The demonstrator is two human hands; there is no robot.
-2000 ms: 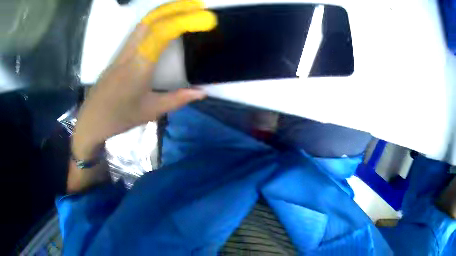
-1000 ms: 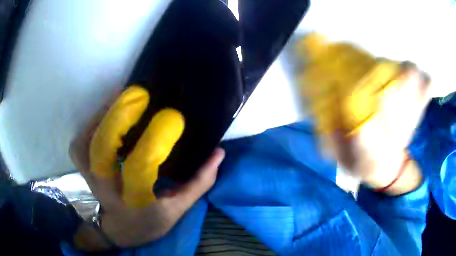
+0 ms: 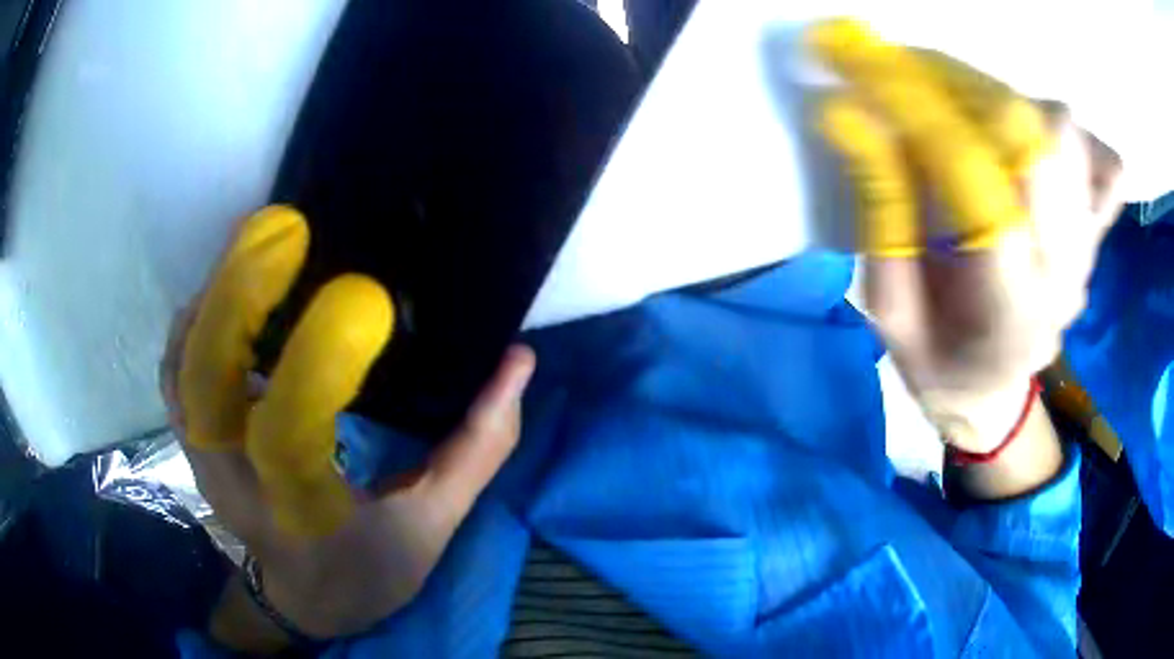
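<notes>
A black smartphone [image 3: 476,180] lies tilted in my left hand [image 3: 348,515], its dark face towards me. Two yellow finger cots of that hand lie over its left edge, and the thumb is at its lower right edge. My right hand [image 3: 966,245], with yellow finger cots on several fingers, is to the right, above the white mat [image 3: 695,167], apart from the phone. It is slightly blurred, its fingers point up and left, and I cannot tell whether something is between them.
The white mat also spreads to the left of the phone. Shiny crinkled clear plastic [image 3: 155,483] is at the lower left, beside the left wrist. The blue smock [image 3: 721,451] fills the lower middle. A dark edge runs along the far left.
My left hand came in and took hold of the phone. Since one second ago, hand and phone have shifted slightly left. My right hand, absent at first, has turned with its fingers more spread.
</notes>
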